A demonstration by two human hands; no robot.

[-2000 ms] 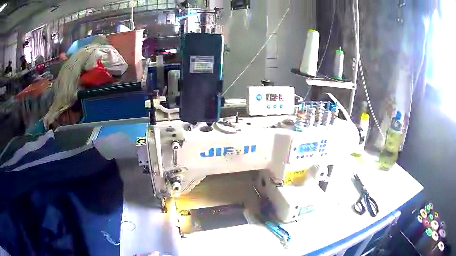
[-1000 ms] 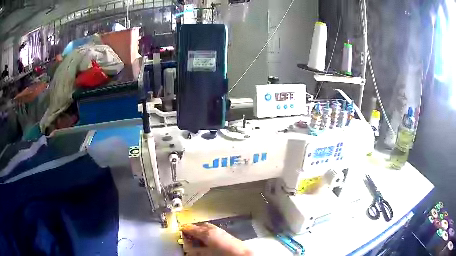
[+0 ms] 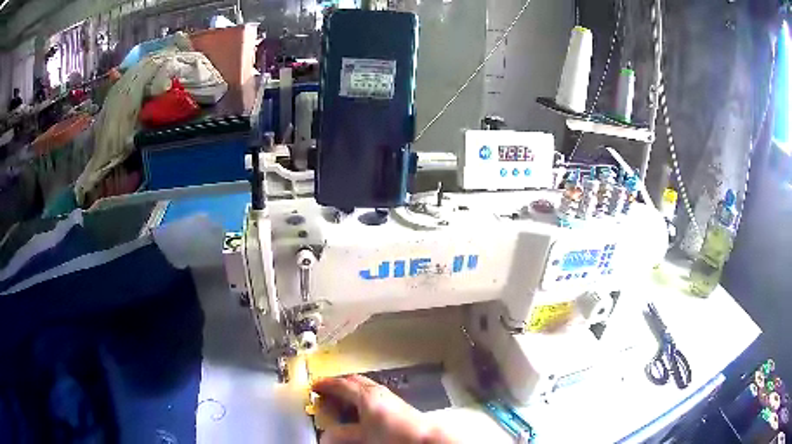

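My right hand [image 3: 373, 414] is at the bottom centre, its fingertips at the needle area [image 3: 300, 375] under the yellow light of the white sewing machine [image 3: 417, 269]. The fingers are bent together; whether they hold something small is hidden. My left hand is not in view. The navy fabric [image 3: 95, 347] with pale grey-white bands lies on the table at the left, away from my hand. The thread snips [image 3: 508, 421] lie by the machine bed, right of my hand.
Black-handled scissors [image 3: 667, 362] lie on the table's right side. An oil bottle [image 3: 714, 251] stands behind them. A dark upright panel [image 3: 365, 113] and a control box [image 3: 507, 159] sit above the arm. Thread cones [image 3: 575, 69] stand behind. Spare spools [image 3: 768, 395] are at lower right.
My right hand, absent two seconds ago, came in at the bottom and stays by the needle area. The view has shifted slightly. The navy fabric has stayed on the left.
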